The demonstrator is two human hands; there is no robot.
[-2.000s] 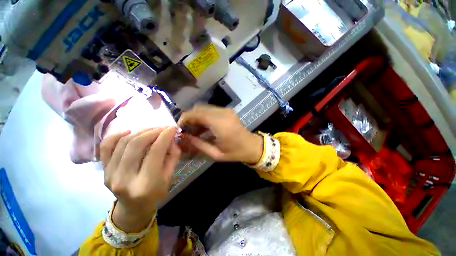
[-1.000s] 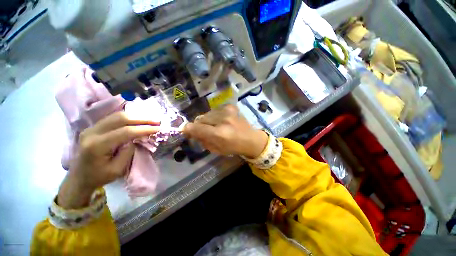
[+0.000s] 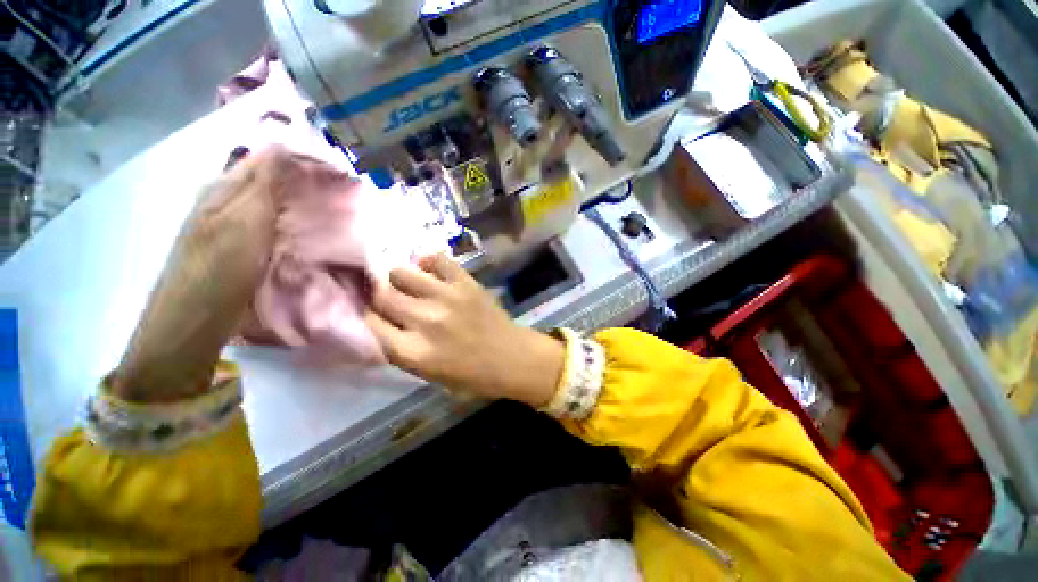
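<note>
A dusty pink fabric piece (image 3: 310,267) lies bunched on the white table, left of the needle area of the white JACK overlock machine (image 3: 376,71). Its right part is washed out by the bright lamp near the needle. My left hand (image 3: 216,250) is on the fabric's upper left side, slightly blurred, with its fingertips partly hidden. My right hand (image 3: 447,330) holds the fabric's right edge just below the needle area, fingers bent. Another bit of pink fabric (image 3: 248,77) shows behind the machine's left end.
A metal tray (image 3: 746,165) with whitish contents stands right of the machine, yellow-green scissors (image 3: 804,111) beside it. A twisted cord (image 3: 629,264) hangs over the table edge near a dark opening (image 3: 540,276). A red crate (image 3: 899,421) and a bin of yellow cloth (image 3: 928,148) are at right.
My left hand has moved up and left along the fabric from near the needle. My right hand has moved slightly down and left. The fabric is now bunched between both hands.
</note>
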